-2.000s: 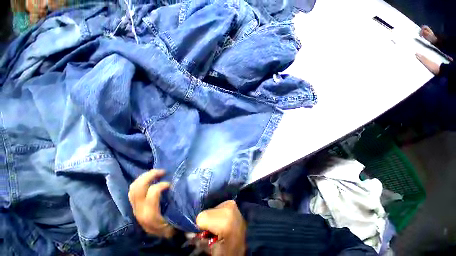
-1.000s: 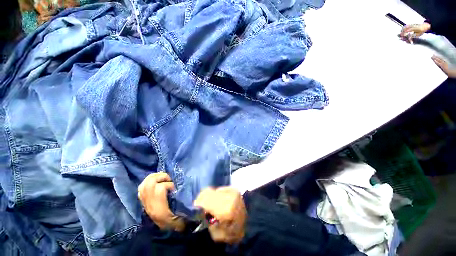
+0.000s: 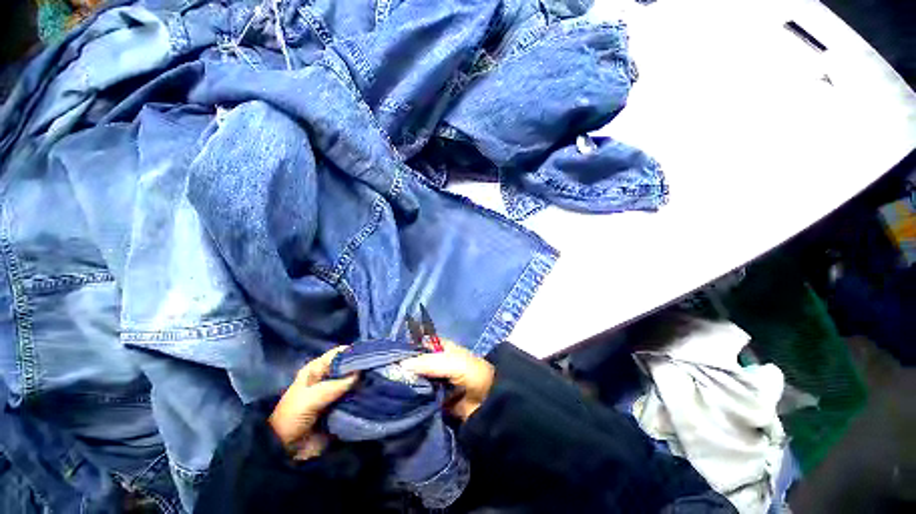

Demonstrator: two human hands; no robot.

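A blue denim garment (image 3: 387, 427) is bunched between my hands at the table's near edge, with a whitish patch showing in its folds. My left hand (image 3: 306, 402) grips its left side. My right hand (image 3: 457, 376) grips its right side and also holds small red-handled snips (image 3: 425, 331), with the dark pointed blades upward and apart. Part of the denim hangs below my hands. My fingertips are partly hidden in the cloth.
A heap of denim garments (image 3: 171, 211) covers the left and top. The white table (image 3: 743, 151) curves away at right, with a dark slot in it. Below its edge are crumpled pale cloth (image 3: 713, 402) and a green crate (image 3: 829, 371).
My hands have gathered and folded the garment's near part, exposing the whitish patch. The snips now point upward, clearly visible. The other person's hands at the table's far right are gone from view.
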